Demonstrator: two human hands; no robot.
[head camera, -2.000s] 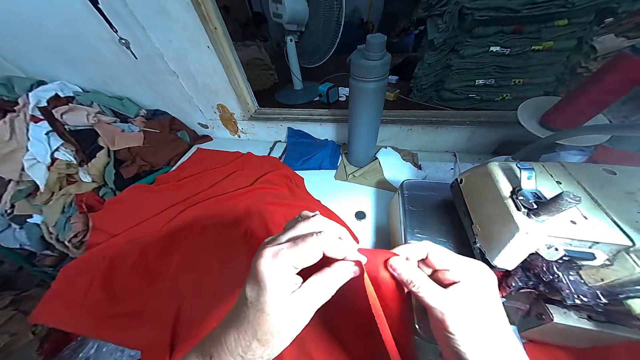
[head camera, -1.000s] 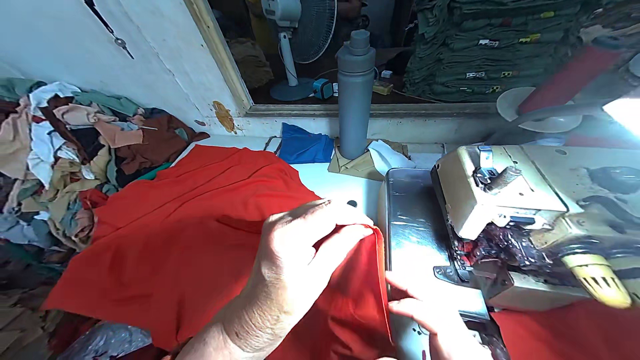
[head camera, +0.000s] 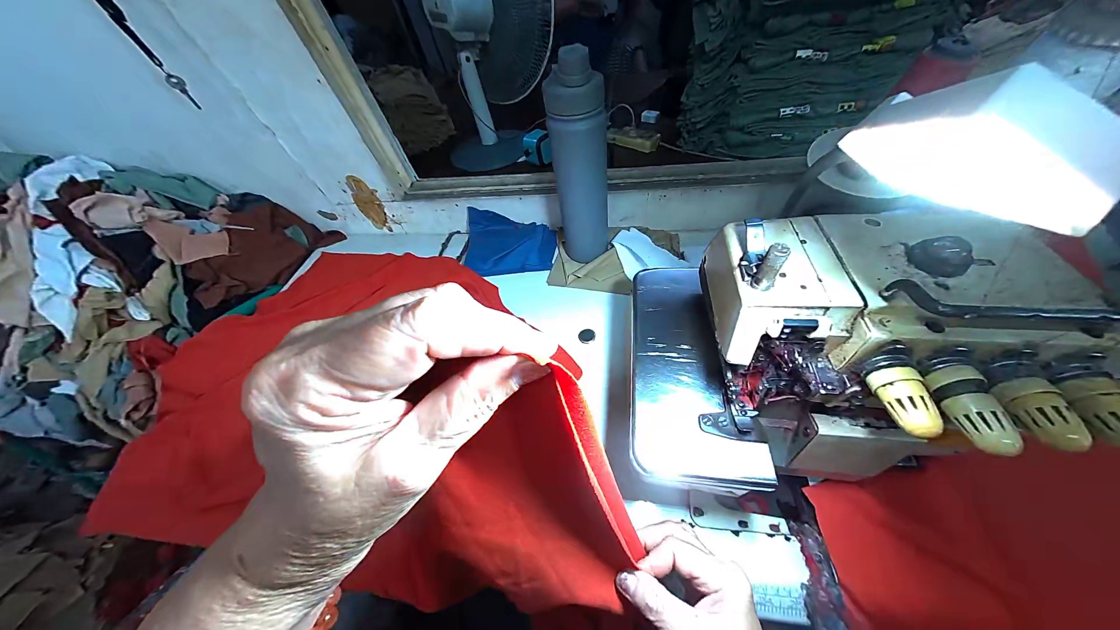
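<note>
Red fabric (head camera: 516, 490) is spread over the left of the white sewing table. My left hand (head camera: 376, 411) pinches one end of its edge between thumb and index finger, raised in the centre of the view. Lower right, my right hand (head camera: 691, 577) pinches the same edge further down, so the edge runs taut between both hands, its layers lying together. To the right stands an overlock sewing machine (head camera: 787, 297) with a shiny metal plate (head camera: 674, 385) at its left side, close to the held edge. Another piece of red fabric (head camera: 980, 534) lies at the lower right.
A grey bottle (head camera: 579, 166) stands behind, near a blue cloth scrap (head camera: 510, 245). Mixed scraps (head camera: 114, 262) are heaped at left. A lit lamp (head camera: 989, 149) hangs over the machine. Beyond the window frame are a fan (head camera: 512, 52) and stacked dark green garments (head camera: 814, 79).
My hands were close together on the fabric edge two seconds ago; my right hand is now lower and further from the left one. The lit lamp has come into fuller view.
</note>
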